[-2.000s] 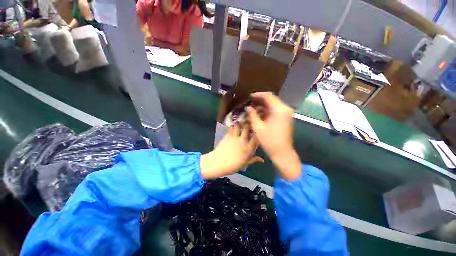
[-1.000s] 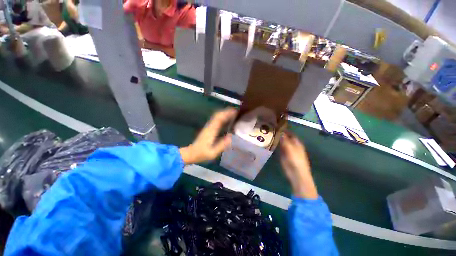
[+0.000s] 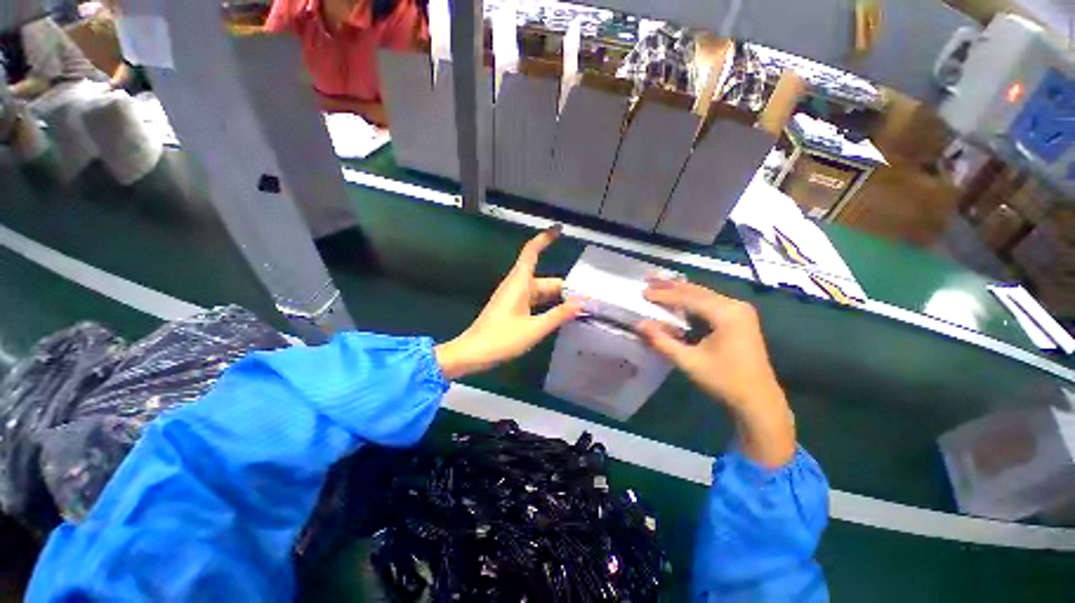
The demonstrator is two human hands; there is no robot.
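A white product box [image 3: 607, 368] stands on the green belt in front of me. Its lid [image 3: 619, 286] is folded down, with a dark gap along the front edge. My left hand [image 3: 515, 316] is at the box's left side, thumb and fingers at the lid's left front corner. My right hand [image 3: 719, 348] holds the lid's right side, fingers on top and thumb at the front edge. The box contents are hidden. A tangled pile of black cables [image 3: 519, 518] lies nearest me, below the box.
A crumpled black plastic bag [image 3: 130, 389] lies at left. Another white box [image 3: 1011, 454] stands at right. A metal post [image 3: 242, 177] rises left of centre. Grey carton panels [image 3: 642, 159] line the far belt edge. A person in red [image 3: 354, 59] is opposite.
The box's brown-faced lid was raised with round-marked contents showing; it is now down over them. My hands, apart from the box one second ago, have come in to its lid.
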